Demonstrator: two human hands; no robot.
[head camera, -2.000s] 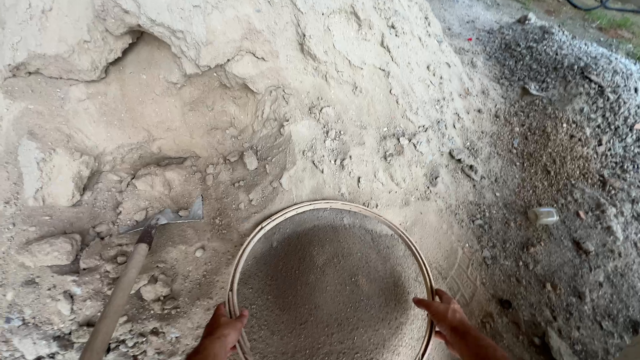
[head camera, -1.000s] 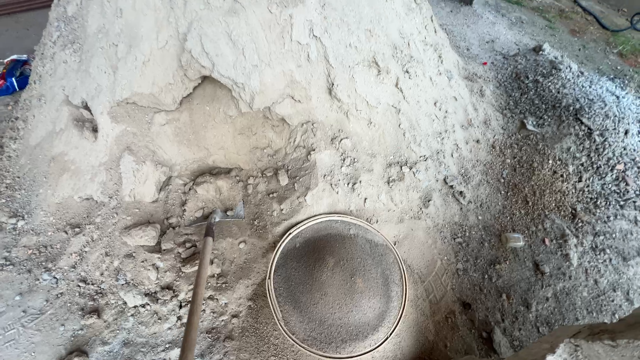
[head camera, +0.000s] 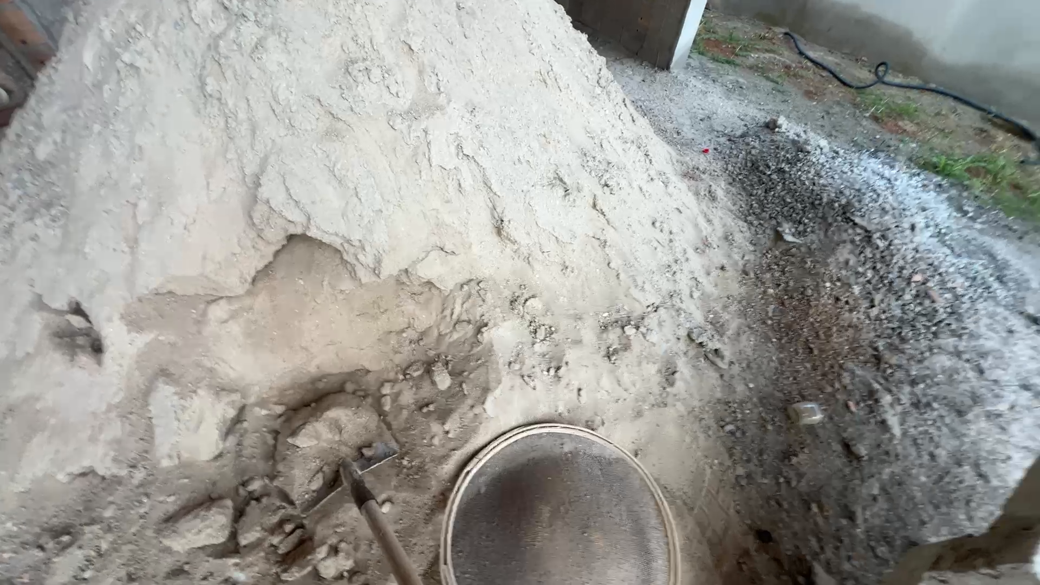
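Note:
Neither my left hand nor my right hand shows in the head view. A round sieve (head camera: 561, 512) with a pale rim and a fine mesh rests on the sand at the bottom centre, its near edge cut off by the frame. Brownish sand covers part of its mesh. Left of the sieve, a hoe (head camera: 382, 520) with a wooden handle has its metal blade among clods in a dug hollow of the large sand pile (head camera: 455, 162).
Dark gravel (head camera: 853, 309) spreads along the right, with a clear plastic container (head camera: 806, 413) on it. Clods such as a pale lump (head camera: 199, 524) surround the hoe blade. A black hose (head camera: 881, 75) lies near the wall at upper right.
Both hands held the sieve rim in the oldest frame; one second ago they were out of view, and they remain so. The view has shifted.

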